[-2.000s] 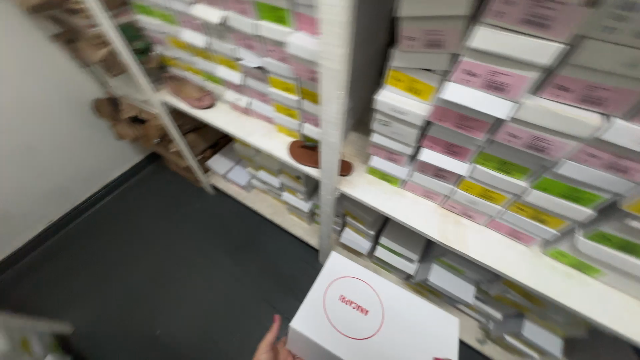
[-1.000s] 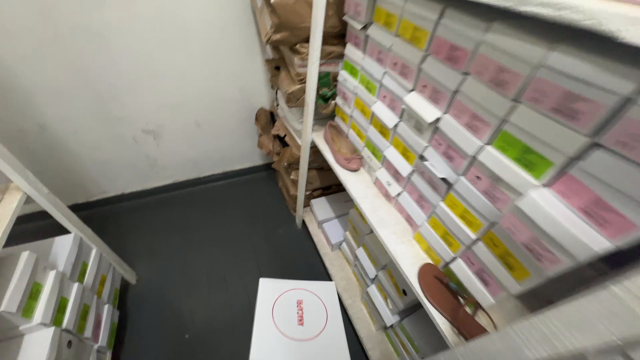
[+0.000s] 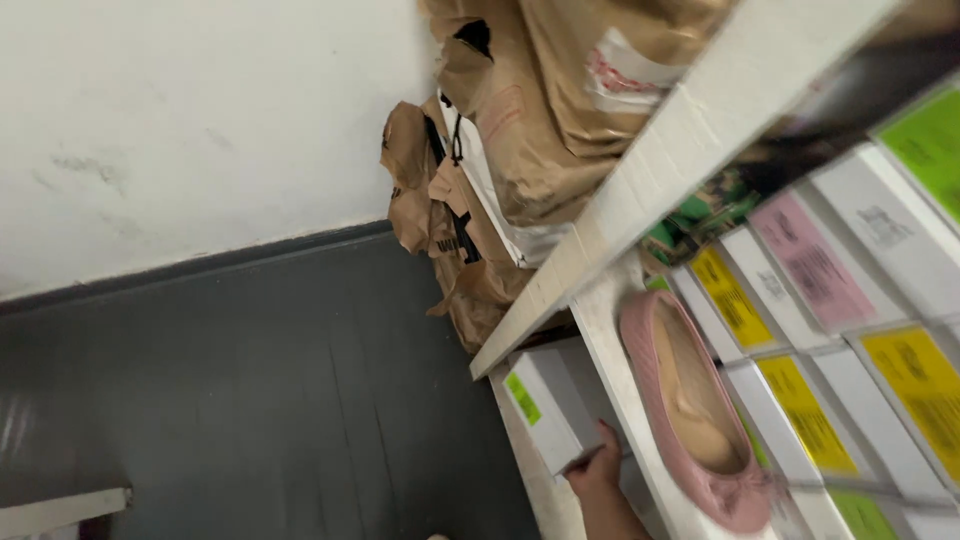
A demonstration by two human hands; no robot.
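My right hand (image 3: 596,471) reaches in from the lower right to the lower shelf. It grips the near corner of a white shoebox (image 3: 551,412) with a green label on its end; one finger extends along the box, and the others are partly hidden at its edge. The box lies tilted in view beneath the upper shelf board. Just right of the hand, on that board, rests a pink ballet flat (image 3: 694,412) with a bow at its toe. My left hand is not in view.
Stacked shoeboxes (image 3: 802,412) with coloured labels fill the right side. A white shelf upright (image 3: 637,187) crosses diagonally. Behind it are brown paper bags (image 3: 540,127). Dark floor (image 3: 285,405) meets a white wall (image 3: 187,127); another shelf's end (image 3: 67,510) juts in lower left.
The view has swung closer to the shelf corner and paper bags. The white box with a round red logo, seen low in both earlier frames, no longer shows its logo. My right hand now shows at the lower shelf.
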